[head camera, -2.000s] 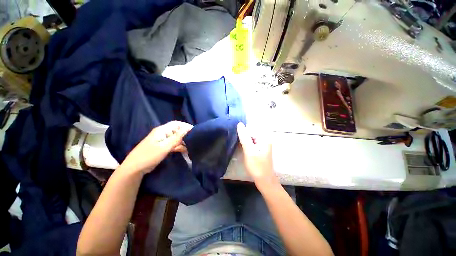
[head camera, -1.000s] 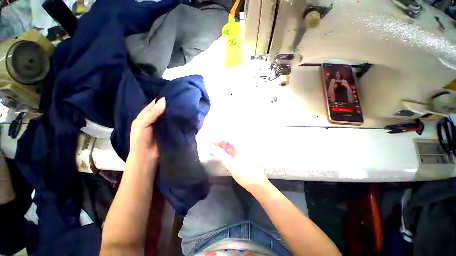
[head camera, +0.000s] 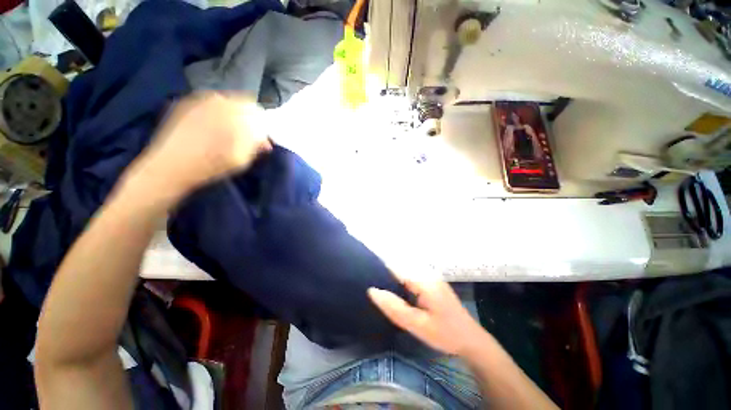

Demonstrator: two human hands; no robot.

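The navy garment lies across the table's front edge and over my lap, and its mass runs up to the far left. My left hand is blurred above the upper part of the cloth; its fingertips meet a raised fold, but the grip is not clear. My right hand grips the lower right end of the garment near the table edge, with the thumb on top and the other fingers partly hidden. The presser foot area is lost in glare, with no navy cloth under it.
The sewing machine head spans the upper right. A lit smartphone leans under its arm. Snips and scissors lie at right. A neon tag hangs left of the needle. Grey cloth lies behind. A neighbouring machine stands far left.
My left hand has moved up and left. My right hand, apart from the cloth one second ago, now holds its lower end to the right. The garment is spread out diagonally.
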